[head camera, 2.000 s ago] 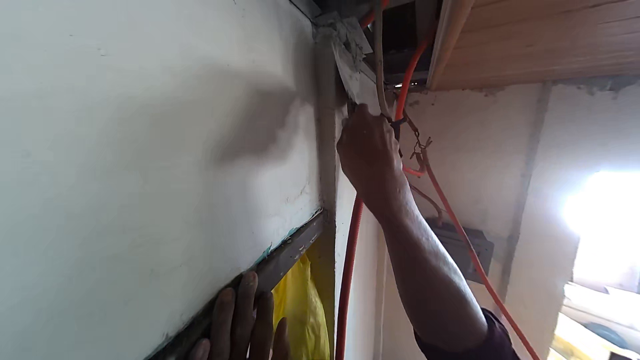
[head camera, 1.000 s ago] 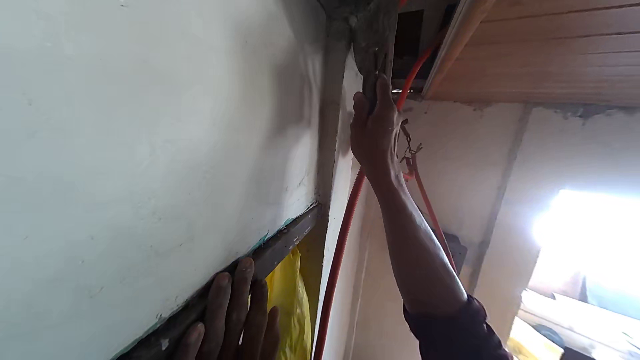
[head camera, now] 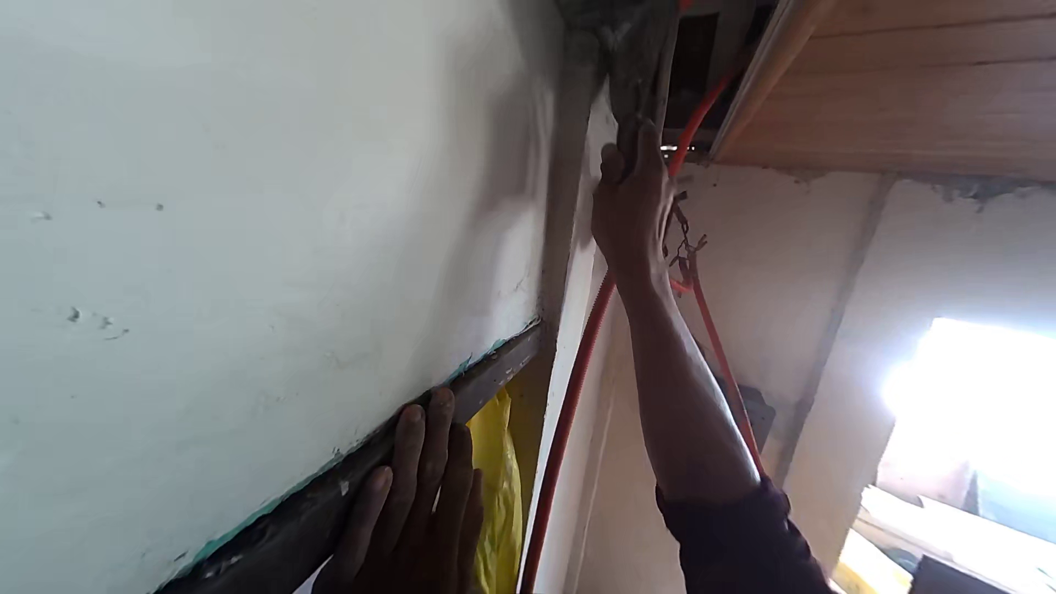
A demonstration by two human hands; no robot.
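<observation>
My right hand (head camera: 634,198) is raised near the top of the wall corner, closed around the handle of a dark flat tool (head camera: 637,82), perhaps a scraper or trowel. The tool's far end lies against the dim top of the corner post (head camera: 569,198), where its edge cannot be made out. My left hand (head camera: 417,487) lies lower down, fingers spread a little, its fingertips on a dark rail (head camera: 495,375) along the bottom edge of the white wall panel (head camera: 272,247). It holds nothing.
An orange corrugated conduit (head camera: 573,396) runs up behind my right wrist. Twisted wires (head camera: 683,239) hang beside it. Yellow plastic sheeting (head camera: 497,495) is below the rail. A wooden ceiling (head camera: 924,99) with an opening is at upper right, a dark box (head camera: 755,412) on the far wall.
My right hand's grip on the tool has turned, and the tool's flat dark face now shows above the fingers. My left hand stays on the rail. The view has shifted somewhat.
</observation>
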